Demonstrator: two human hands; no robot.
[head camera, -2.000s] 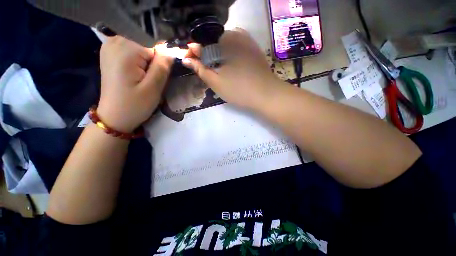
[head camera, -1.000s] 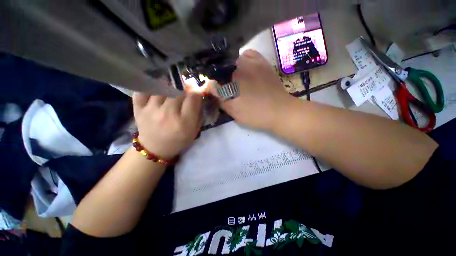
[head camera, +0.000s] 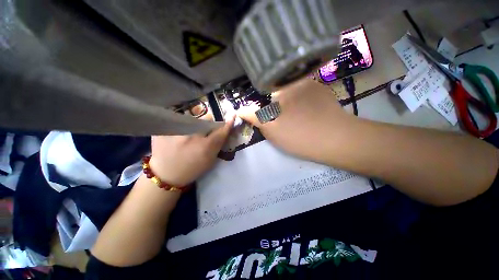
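Note:
The cream-grey sewing machine head (head camera: 126, 60) fills the upper left and hides part of my left hand. My left hand (head camera: 189, 153) lies under it, fingertips at the brightly lit needle area (head camera: 235, 109). My right hand (head camera: 303, 115) is on the other side, its fingertips at the same spot beside a small ribbed grey knob (head camera: 268, 112). A small pale bit shows at the fingertips, too bright and blurred to tell as fabric. Whether either hand grips it cannot be made out. Navy fabric (head camera: 33, 199) with white pieces (head camera: 68, 164) is heaped at the left.
A large ribbed dial (head camera: 290, 41) hangs at the top centre. A lit phone (head camera: 350, 54) with a black cable (head camera: 350, 87) lies behind my right hand. Paper labels (head camera: 424, 87) lie under scissors (head camera: 465, 109) at the right. The white table edge (head camera: 273, 191) has printed marks.
The view has shifted, so the machine head and large dial now fill more of the top. Both hands stay near the needle area. My left fingers now look more extended.

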